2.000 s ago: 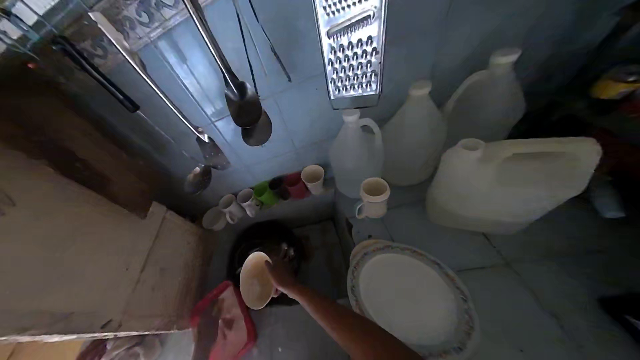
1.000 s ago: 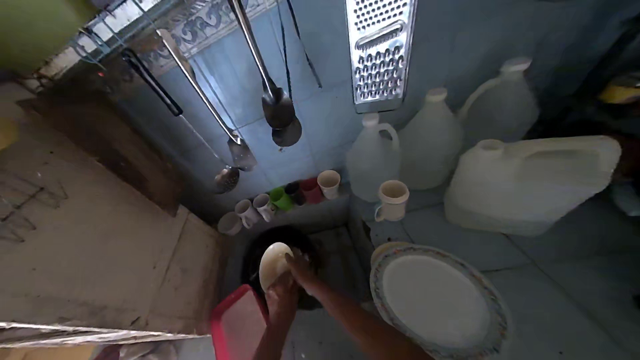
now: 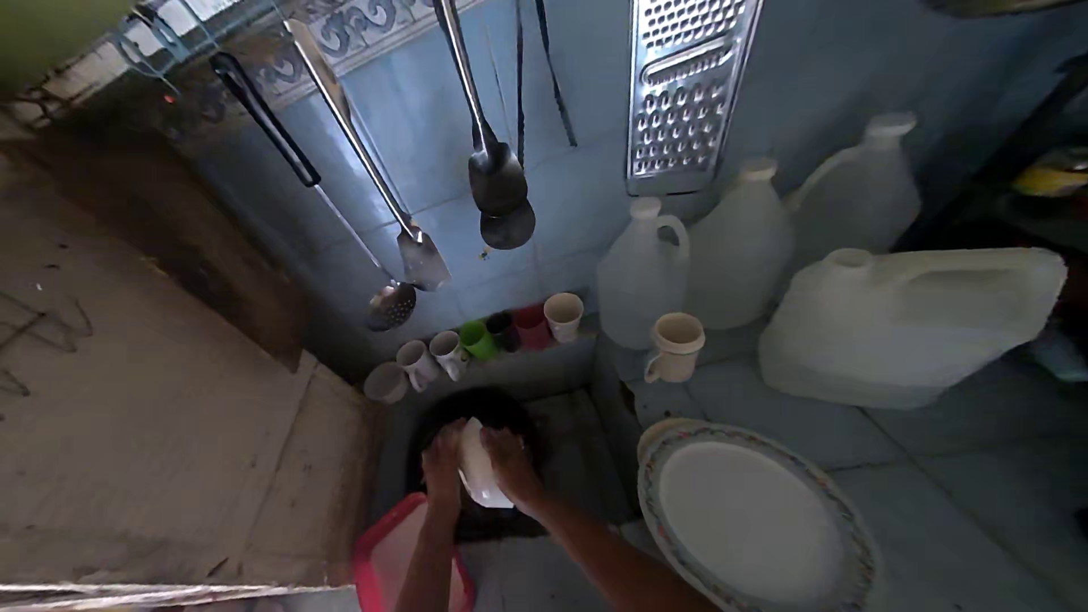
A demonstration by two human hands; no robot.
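A pale bowl is held on its side between my two hands, over a dark round basin in the tiled sink. My left hand grips its left side, and my right hand grips its right side. Fingertips of both hands are partly lost in shadow. Just below my left hand lies a pink-rimmed plastic container. To the right of the sink, a large white plate with a patterned rim rests on the tiled counter.
Several cups and mugs line the ledge behind the sink. A cream mug and several plastic jugs stand on the counter at right; another jug lies there. A metal grater and utensils hang on the wall.
My left hand, not visible two seconds ago, came in and took hold of the bowl. The bowl has turned from its earlier tilt to a narrower, side-on view. The view has shifted slightly.
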